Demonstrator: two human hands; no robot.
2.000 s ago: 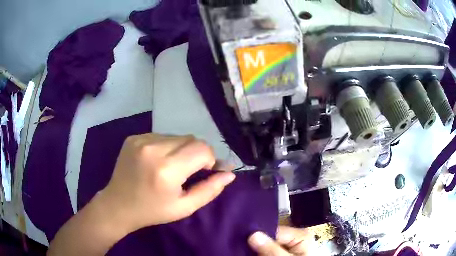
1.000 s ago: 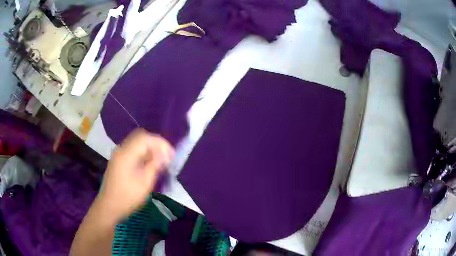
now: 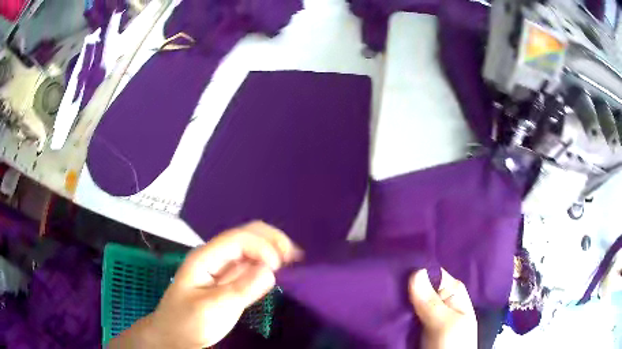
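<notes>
A purple fabric panel point(image 3: 470, 218) runs from under the presser foot area point(image 3: 515, 157) of the overlock machine point(image 3: 525, 48) towards the table's front. My right hand point(image 3: 443, 307) pinches its near part between thumb and fingers. My left hand point(image 3: 232, 279) is slightly blurred beside the panel's left corner, fingers curled; whether it grips the fabric cannot be told. A flat cut panel point(image 3: 286, 150) with a straight far end lies on the white table to the left of the machine, its near end partly hidden by the held fabric.
A purple piece with a rounded end point(image 3: 143, 129) lies further left, below a gathered purple heap point(image 3: 232, 20) with a tan tie strip point(image 3: 179, 42). A green crate point(image 3: 136, 286) stands below the table's front edge. Tension knobs point(image 3: 603, 123) are at the right.
My left hand has moved right, from over the left piece to the fabric by the machine. My right hand has come into view, pinching the fabric. The view has shifted right.
</notes>
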